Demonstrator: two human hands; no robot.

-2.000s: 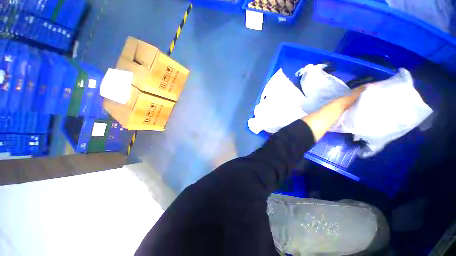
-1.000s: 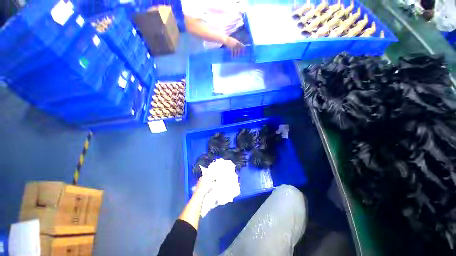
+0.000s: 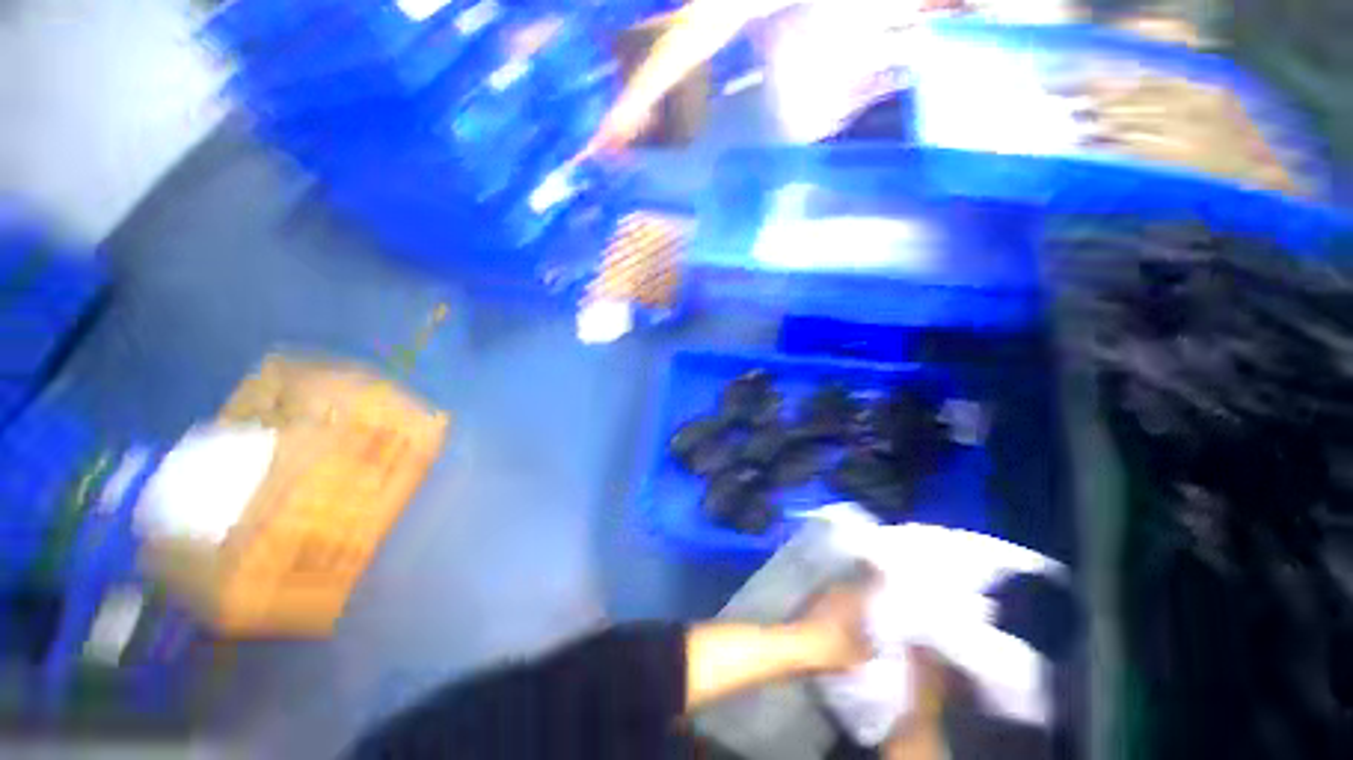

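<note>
The head view is blurred. A white liner sheet (image 3: 965, 557) is spread over my lap, in front of the blue crate's (image 3: 668, 512) near side. My left hand (image 3: 838, 621) is closed on its left part. My right hand (image 3: 926, 701), low in the picture and blurred, grips its lower edge close by. Several black ruffled clusters (image 3: 749, 449) sit in the crate. A small black shape (image 3: 1028, 609) shows at the sheet's right side; I cannot tell what it is.
Black pieces are heaped on the bench (image 3: 1095, 594) at right. A second blue crate (image 3: 727, 223) with a white sheet stands beyond. A person's arm (image 3: 675, 74) reaches over stacked crates. Cartons (image 3: 334, 512) stand on the floor at left.
The view has turned. The white sheet has moved from the crate's near left corner towards my lap and is spread wider. My right hand has come into view at it.
</note>
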